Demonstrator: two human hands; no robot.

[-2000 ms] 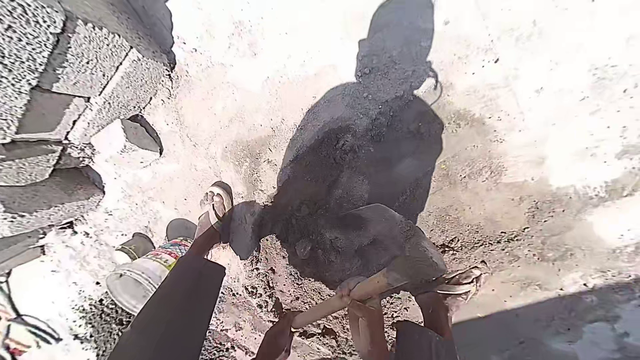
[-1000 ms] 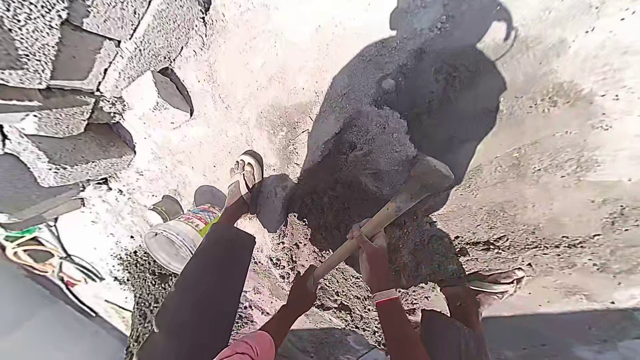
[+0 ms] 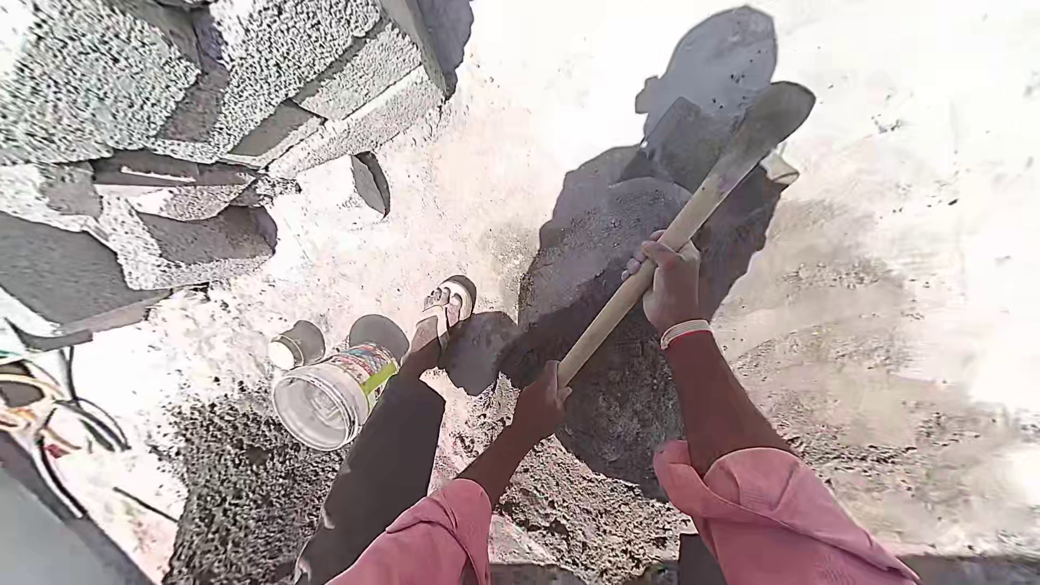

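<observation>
My left hand (image 3: pixel 539 404) grips the lower end of a wooden handle, and my right hand (image 3: pixel 669 276), with a pale band at the wrist, is closed around it farther up. The handle belongs to a long-handled digging tool (image 3: pixel 772 122), perhaps a hoe or a shovel, whose metal head points up and away from me. Below the tool, in my shadow, lies a mound of grey mortar or sand (image 3: pixel 601 244). The head of the tool is above the mound's far side, and its exact shape is hard to tell.
Concrete blocks (image 3: pixel 357 89) are piled at the upper left. A plastic bucket (image 3: pixel 321 406) and a small container (image 3: pixel 286 351) stand left of my sandalled foot (image 3: pixel 445 305). Dark gravel (image 3: pixel 244 487) lies near the bucket, and cables (image 3: pixel 81 414) are at the left edge.
The tool's head has risen away from the mound, from near my right foot to far ahead of me. Both hands have stayed on the handle. The view has shifted.
</observation>
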